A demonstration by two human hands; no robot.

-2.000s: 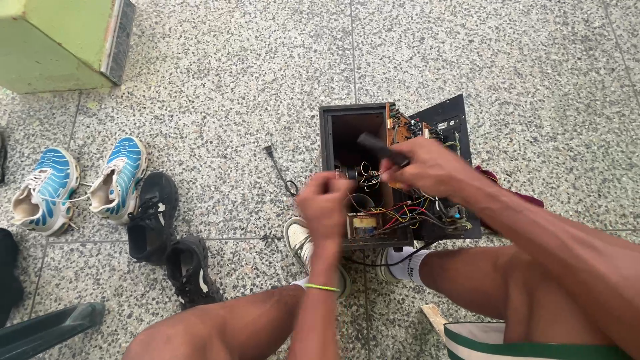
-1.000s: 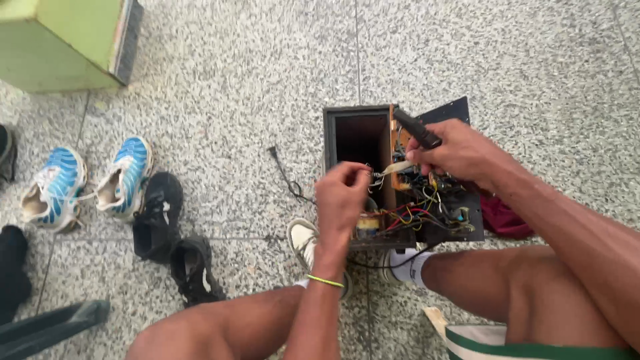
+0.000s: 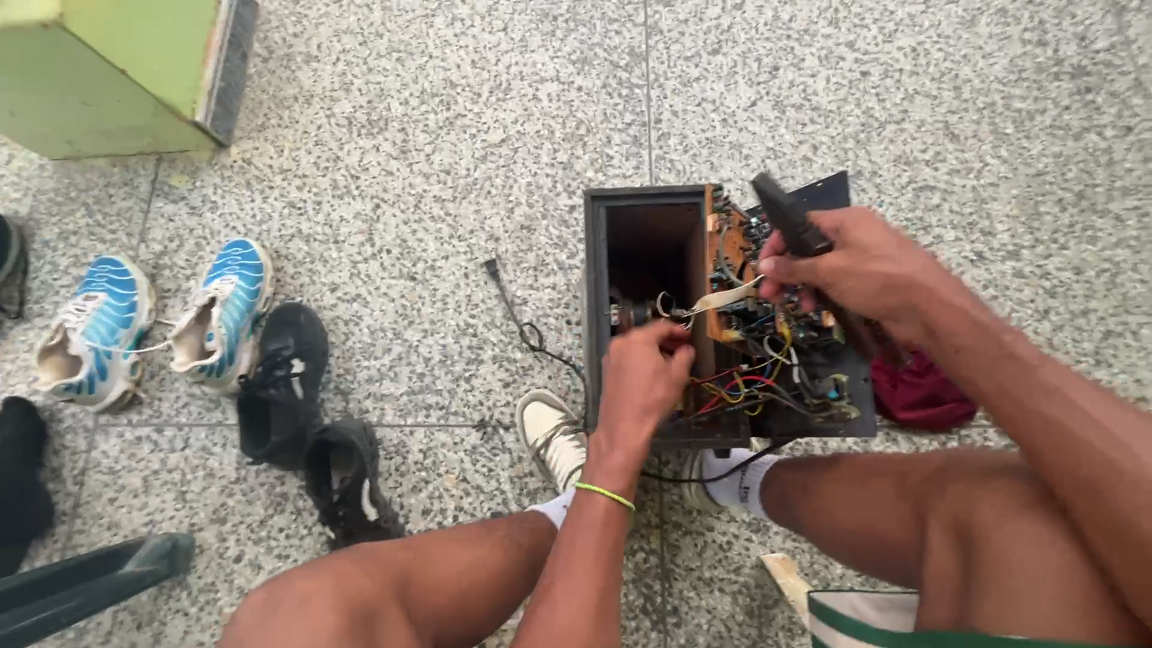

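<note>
An opened black box (image 3: 596, 270), a speaker cabinet by its look, stands on the floor between the feet. Along its right side sit a brown circuit board (image 3: 723, 243) and a black panel (image 3: 853, 360) with electronic parts and coloured wires (image 3: 742, 387). My right hand (image 3: 814, 261) holds a dark-handled tool (image 3: 792, 216), whose kind is unclear, and its fingertips meet a pale ribbon cable (image 3: 727, 295). My left hand (image 3: 650, 369) pinches the thin wire ends at the cable's left end, over the box opening; the fingertips are partly hidden.
A power cord with a plug (image 3: 492, 268) lies left of the box. Blue-and-white sneakers (image 3: 220, 310) and black shoes (image 3: 286, 387) stand farther left. A green box-like object (image 3: 117, 81) is at top left. Maroon cloth (image 3: 922, 391) lies right of the panel.
The pale ribbon cable now stretches between my hands above the opening. Two seconds ago my hands were nearer each other over the opening; my right hand has moved right with the tool.
</note>
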